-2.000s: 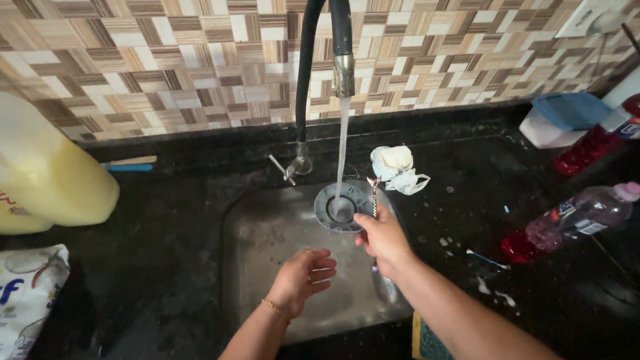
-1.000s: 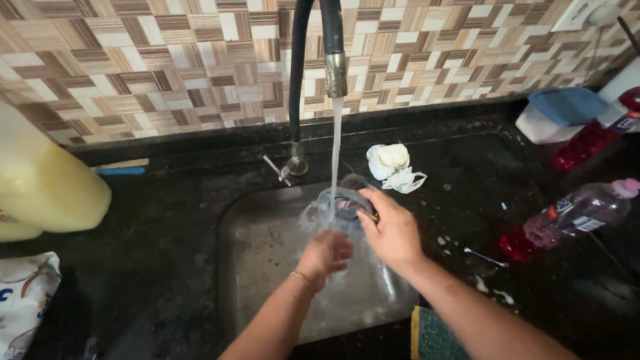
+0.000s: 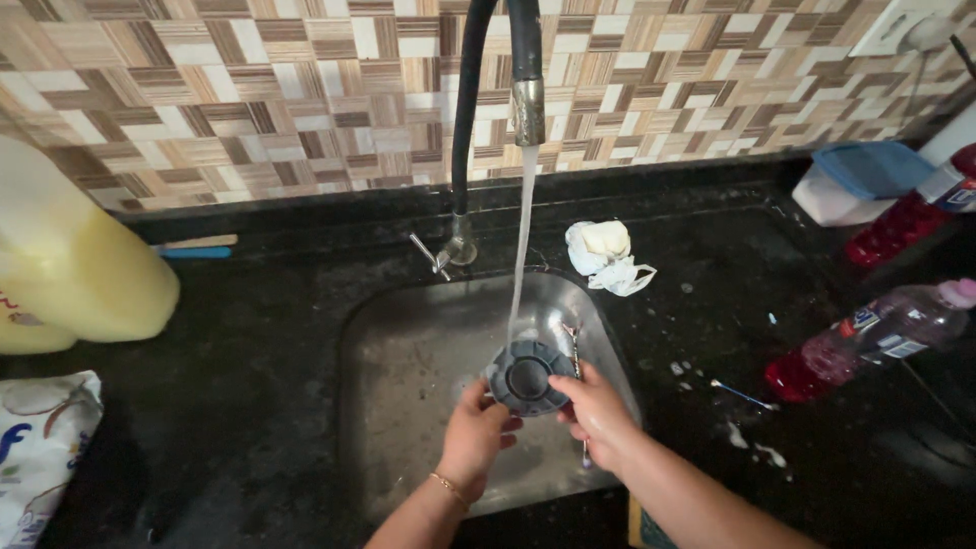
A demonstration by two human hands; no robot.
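Note:
Over the steel sink (image 3: 412, 381), a round grey ribbed disc (image 3: 528, 377) with a cup-like centre is held between both hands. My left hand (image 3: 476, 431) grips its left edge, and my right hand (image 3: 598, 415) pinches the right edge. A thin twisted metal tool (image 3: 576, 351) also stands upright in the right hand, its lower end showing below the fingers. Water (image 3: 522, 244) runs from the metal tip of the black hose faucet (image 3: 528, 110) to the disc's back edge.
Behind the sink is the tap handle (image 3: 431, 253). Soap in a white plastic bag (image 3: 610, 255), a cotton swab (image 3: 743, 395), red-liquid bottles (image 3: 862, 335) and a blue-lidded tub (image 3: 873, 171) lie right. Left stand a yellow-liquid jug (image 3: 91, 267) and a printed bag (image 3: 46, 450); a sponge (image 3: 648, 526) lies at front.
The disc has come down toward the front of the sink, out from directly under the faucet. My left hand, apart from it two seconds ago, now holds its left edge.

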